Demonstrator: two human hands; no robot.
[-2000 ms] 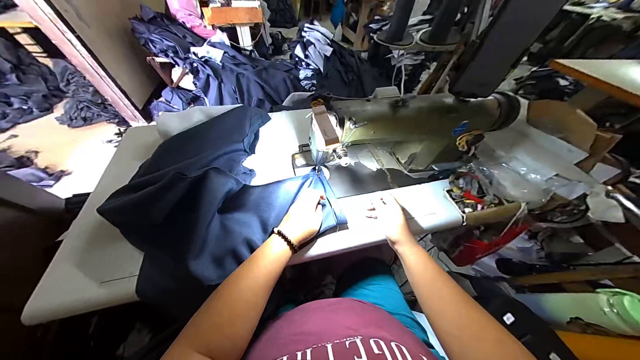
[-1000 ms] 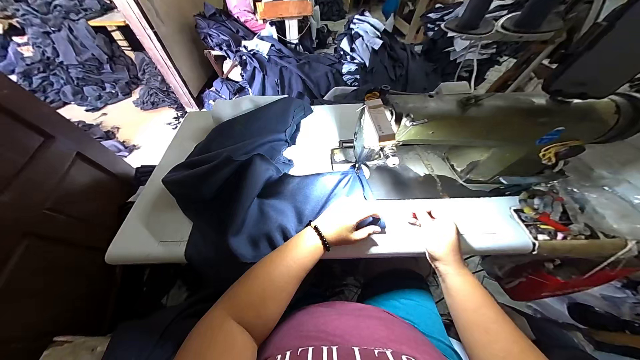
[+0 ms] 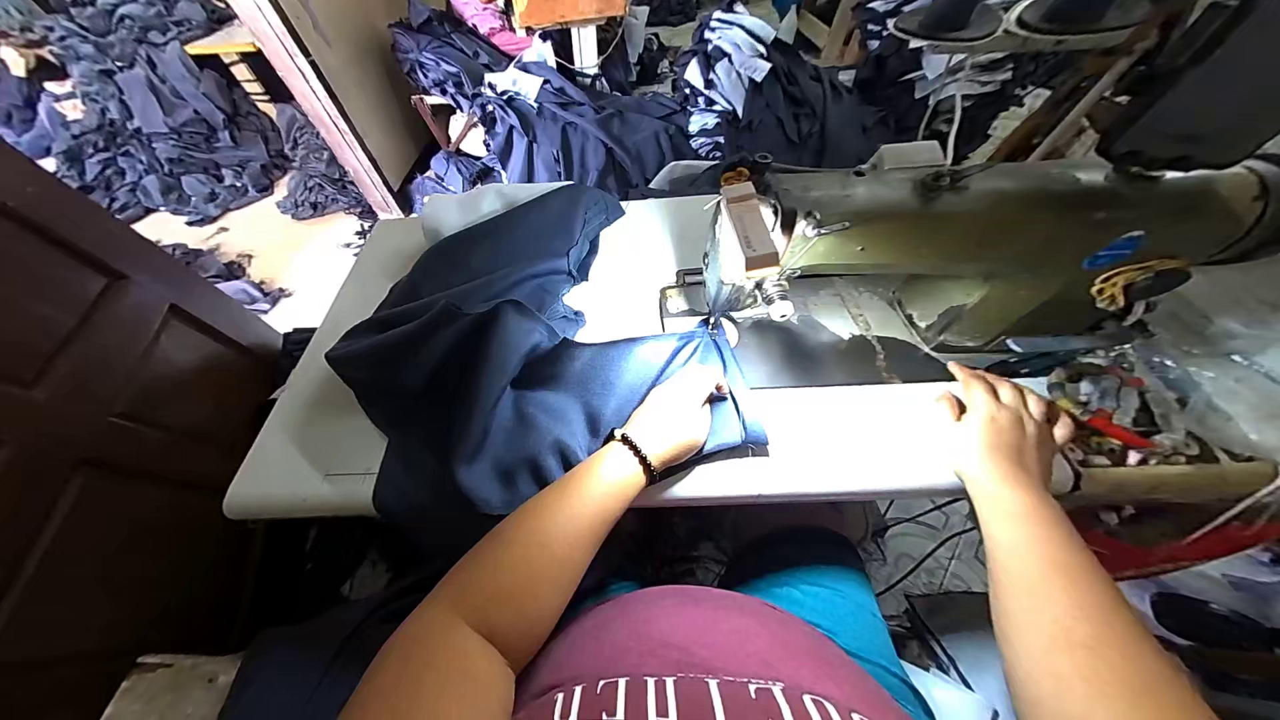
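Dark navy fabric [image 3: 500, 370] lies bunched over the left half of the white sewing table [image 3: 840, 440], partly hanging off its front edge. One narrow end reaches under the needle area of an olive-green industrial sewing machine [image 3: 930, 220]. My left hand [image 3: 680, 420], with a dark beaded bracelet at the wrist, grips that end just in front of the needle area, its fingertips curled on the cloth. Far to the right, my right hand [image 3: 1005, 425] rests at the table's right part with fingers slightly spread; nothing shows in it. A small box [image 3: 750, 228] is fixed on the machine head.
A tray of thread scraps and small items [image 3: 1110, 410] adjoins the table's right end, with clear plastic [image 3: 1220, 350] behind. Piles of dark garments [image 3: 600, 120] lie beyond the table. A brown panelled door [image 3: 110, 400] stands at the left.
My right hand has moved right, away from my left hand. My left hand, farther from the needle area a second ago, is now nearer it on the cloth. The view has shifted.
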